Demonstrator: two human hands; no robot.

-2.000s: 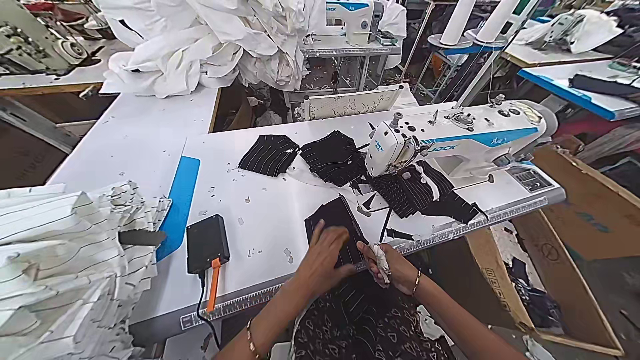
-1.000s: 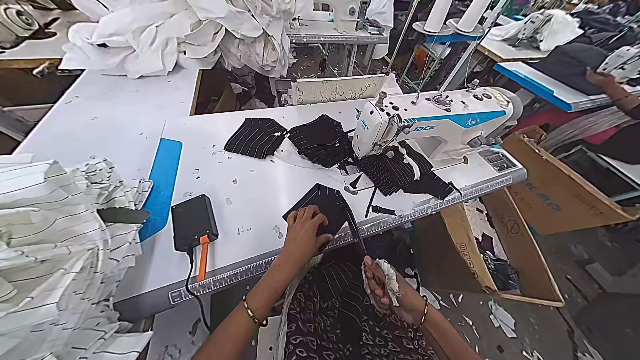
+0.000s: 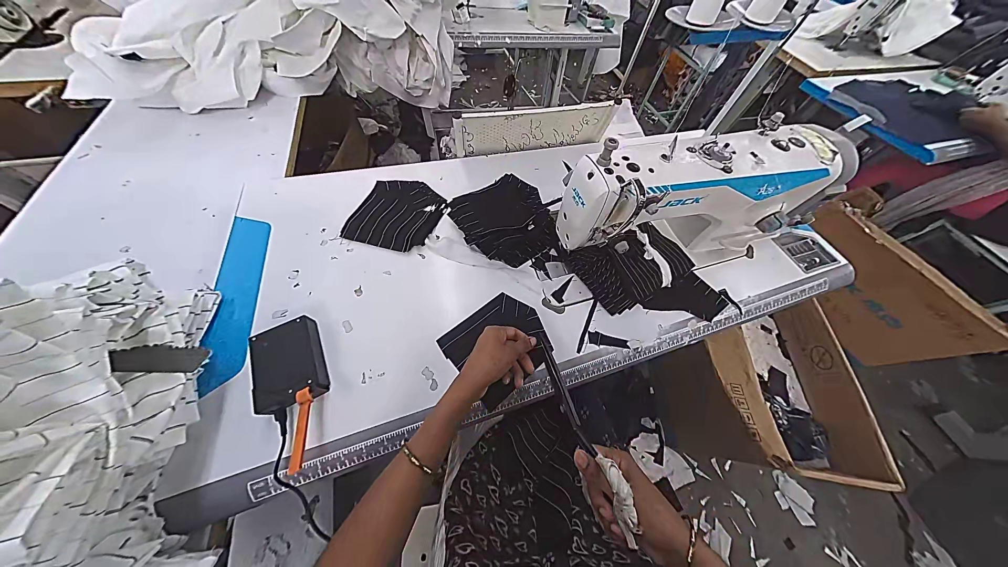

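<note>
My left hand rests on a black pinstriped fabric piece near the table's front edge, fingers curled on its right side. My right hand grips dark long-bladed scissors, their handle wrapped in white cloth. The blades point up and away, with their tips beside the piece's right edge, close to my left fingers. Further back lie two joined black striped pieces, and more black striped fabric lies under and beside the head of a white sewing machine.
A black box-shaped device with an orange strip and a cable lies left of centre. White striped fabric is heaped at far left, white cloth behind. An open cardboard box stands right, beyond the ruler edge. A co-worker's hand is at far right.
The scissors blades have come into plain view in my right hand, which has moved down from the piece and my left hand. My left fingers have shifted to the piece's right side.
</note>
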